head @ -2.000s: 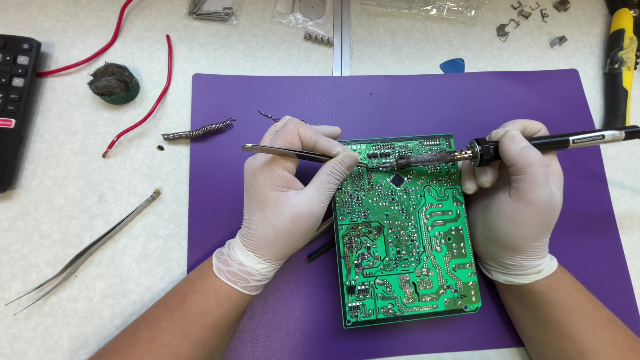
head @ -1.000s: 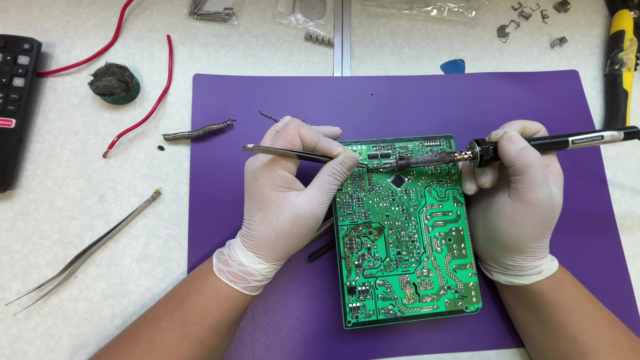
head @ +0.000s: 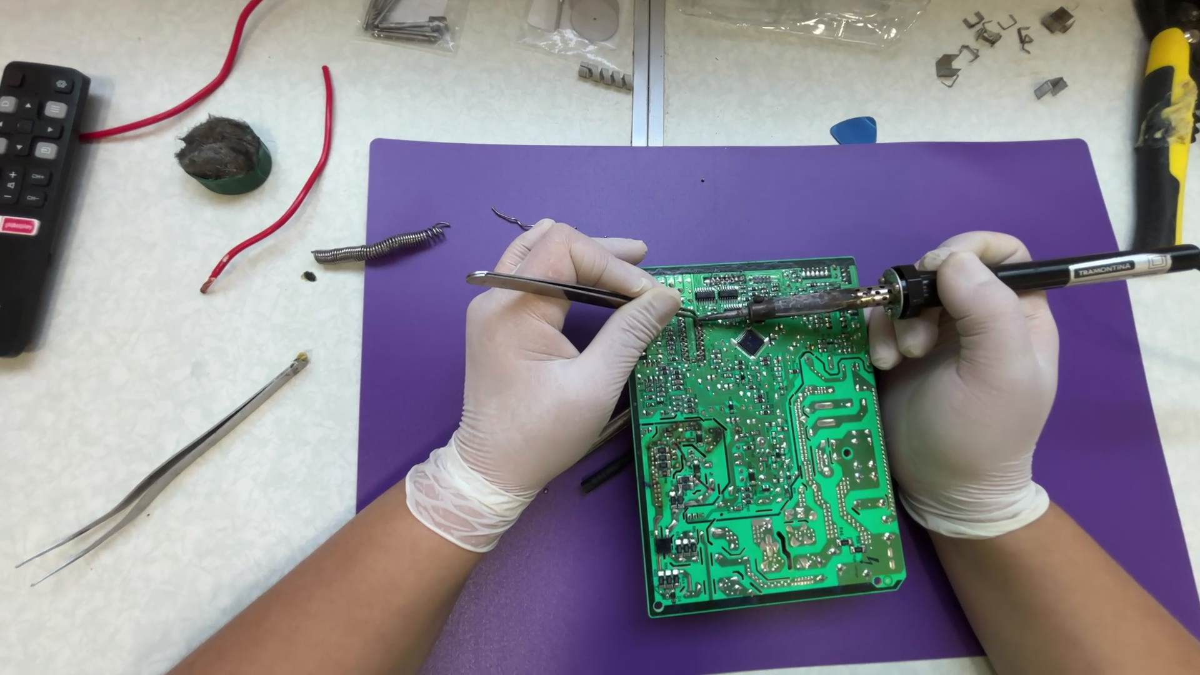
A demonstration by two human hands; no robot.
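A green printed circuit board lies on a purple mat. My gloved left hand pinches metal tweezers between thumb and fingers, their tips at the board's upper left. In my gloved right hand is a Tramontina soldering iron with a black handle, pointing left. Its tip is beside the tweezer tips, near a row of small solder points and left of a square black chip. Whether the tips touch the board is hard to tell. Coiled solder wire lies on the mat's left edge.
Left on the table are a second pair of tweezers, a red wire, a green tin with brown fibrous material and a black remote control. A blue pick, metal clips and a yellow-black tool lie beyond the mat.
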